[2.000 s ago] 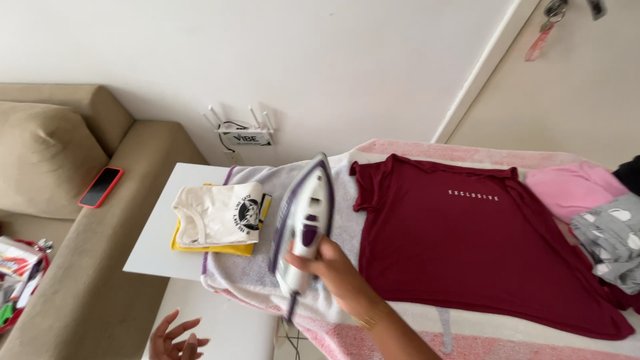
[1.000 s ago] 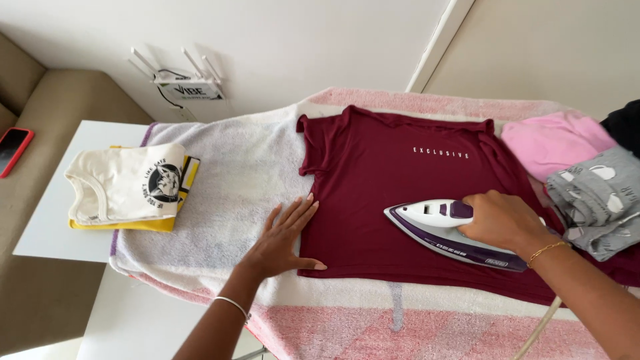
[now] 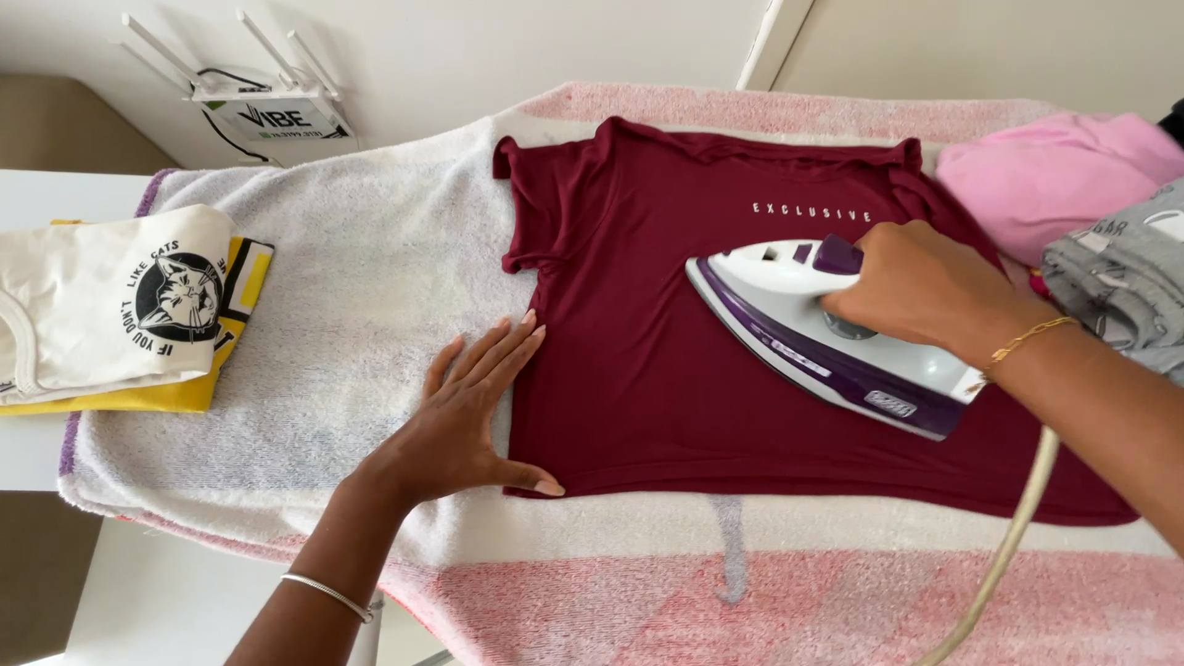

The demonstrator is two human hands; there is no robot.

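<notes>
A maroon T-shirt (image 3: 629, 388) with small white lettering on its chest lies spread over a towel-covered board. My right hand (image 3: 916, 287) grips the handle of a white and purple clothes iron (image 3: 823, 361), which rests flat on the shirt with its tip pointing left. My left hand (image 3: 481, 416) lies with fingers apart at the shirt's left edge, its thumb and fingertips on the fabric and its palm over the towel. The sole of the iron is hidden.
A pink and white towel (image 3: 333, 370) covers the board. Folded white (image 3: 111, 305) and yellow (image 3: 176, 398) garments lie at left. Pink (image 3: 1054, 185) and grey (image 3: 1128, 268) clothes are heaped at right. A white router (image 3: 277, 116) hangs on the wall. The iron's cord (image 3: 1008, 546) trails down.
Two seconds ago my right hand held the iron left of the shirt; it has since moved right onto the fabric. My left hand has come from below the board to the shirt's left edge.
</notes>
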